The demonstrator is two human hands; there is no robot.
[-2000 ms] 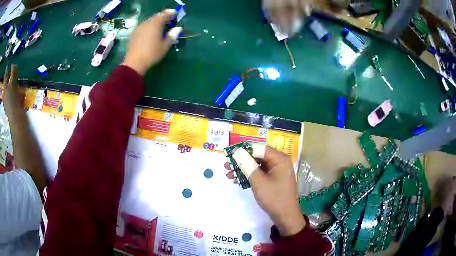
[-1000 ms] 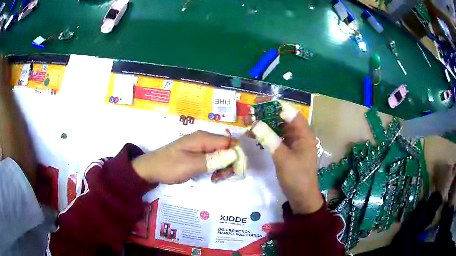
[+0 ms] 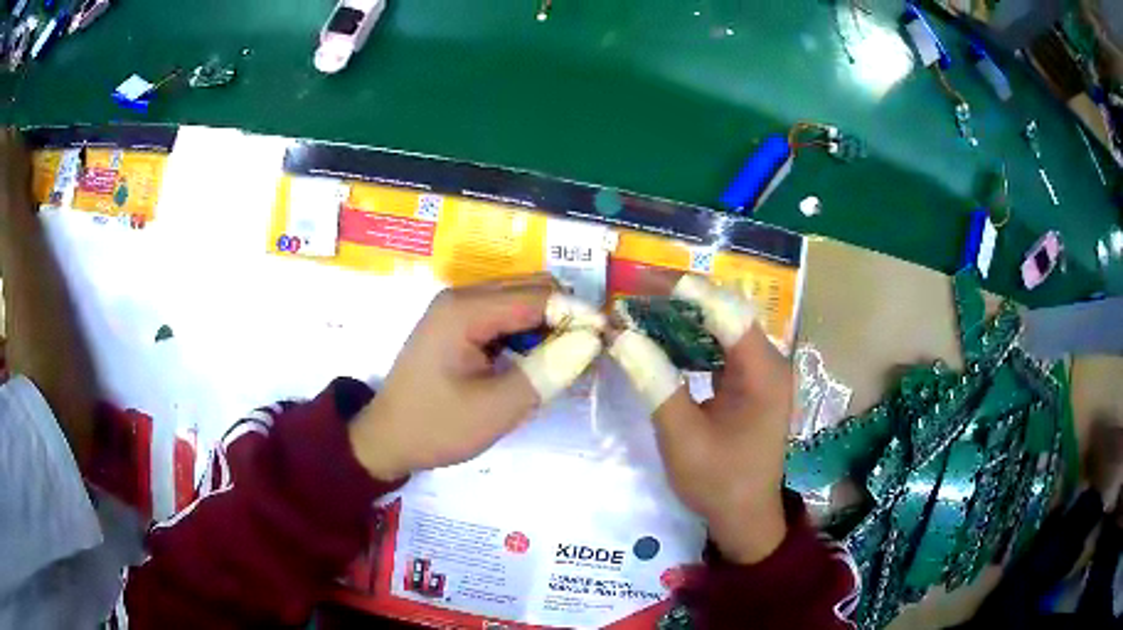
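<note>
My left hand (image 3: 462, 369), with cream-white covers on thumb and finger, pinches thin wires at its fingertips. A blue battery (image 3: 526, 340) shows partly under its fingers; the rest is hidden. My right hand (image 3: 720, 418), with similar covers, holds a green circuit board (image 3: 671, 330) between thumb and fingers. The fingertips of both hands nearly meet at the board's left edge. Whether the wires are joined to the board cannot be told.
A printed sheet (image 3: 345, 406) lies under the hands. Green board strips (image 3: 936, 468) are heaped at right. The green belt (image 3: 517, 99) carries a blue battery with wires (image 3: 756, 172) and pink toy car bodies (image 3: 349, 32). Another person's sleeve (image 3: 43, 474) is at left.
My left hand came back from the belt to the board; since then its fingertips have moved up beside the board's edge. The belt items have shifted right in view.
</note>
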